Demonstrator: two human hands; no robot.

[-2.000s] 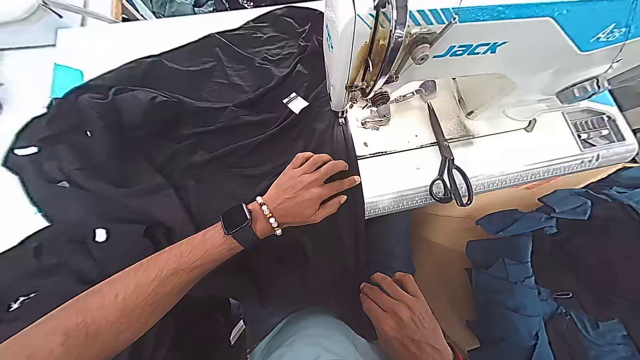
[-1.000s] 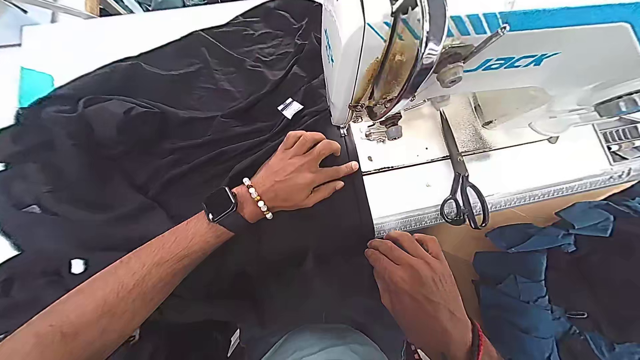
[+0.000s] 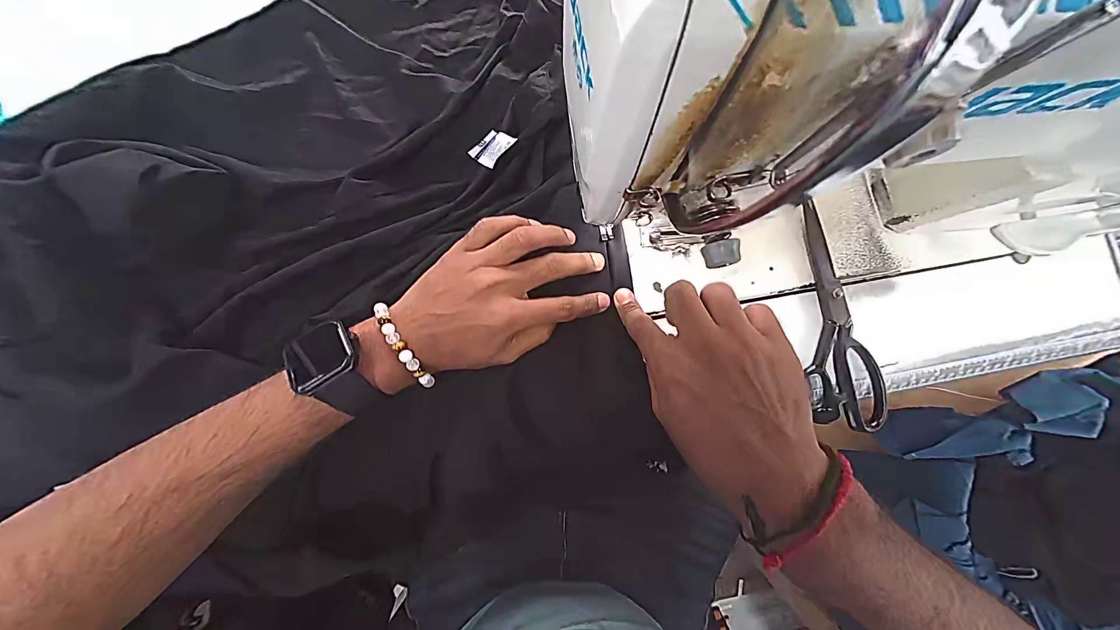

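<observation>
Black fabric (image 3: 262,210) with a small white label (image 3: 492,148) spreads across the left and centre. Its right edge runs under the presser foot (image 3: 606,232) of the sewing machine (image 3: 621,105). My left hand (image 3: 490,302) lies on the cloth, fingers apart, fingertips just short of the edge. My right hand (image 3: 731,385) is at that edge below the presser foot, its index fingertip on the fabric and the other fingers curled. Whether it pinches any cloth cannot be told. Black-handled scissors (image 3: 837,324) lie on the machine bed, right of my right hand.
The machine's head overhangs the upper right. A measuring scale strip (image 3: 989,357) follows the front edge of the machine bed. Blue and dark fabric pieces (image 3: 936,490) lie at the lower right. A white surface (image 3: 105,44) shows at the upper left.
My right hand has moved up along the fabric's edge, from near the bed's front edge to close below the presser foot. The view has come closer to the machine.
</observation>
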